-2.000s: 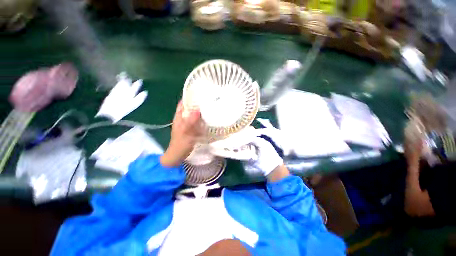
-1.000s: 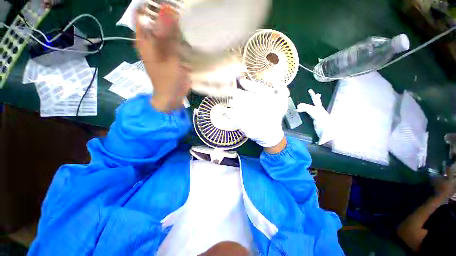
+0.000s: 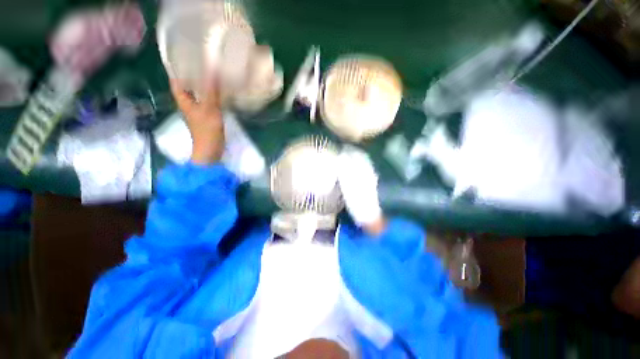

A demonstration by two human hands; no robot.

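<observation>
My left hand (image 3: pixel 202 116), bare, holds a cream clip fan (image 3: pixel 203 49) over the bench at the upper left; the picture is blurred. My right hand (image 3: pixel 359 184), in a white glove, is at the right side of a second cream clip fan (image 3: pixel 306 175) at the bench's front edge, by my lap. The glove touches or overlaps that fan's rim; its fingers are too blurred to tell a grip. A third cream fan (image 3: pixel 361 97) lies on the bench behind my right hand, with its base to its left.
A pink fan (image 3: pixel 88 42), a yellow-green strip (image 3: pixel 35 133) and label sheets (image 3: pixel 105 158) lie left. A clear bottle (image 3: pixel 484 70), a crumpled white glove (image 3: pixel 441 153) and white bubble bags (image 3: pixel 516 151) lie right. A cardboard carton (image 3: pixel 495 270) stands below the bench edge at right.
My left hand has carried its fan from in front of me to the upper left. My gloved right hand has drawn away from that fan and is lower, beside the fan at my lap.
</observation>
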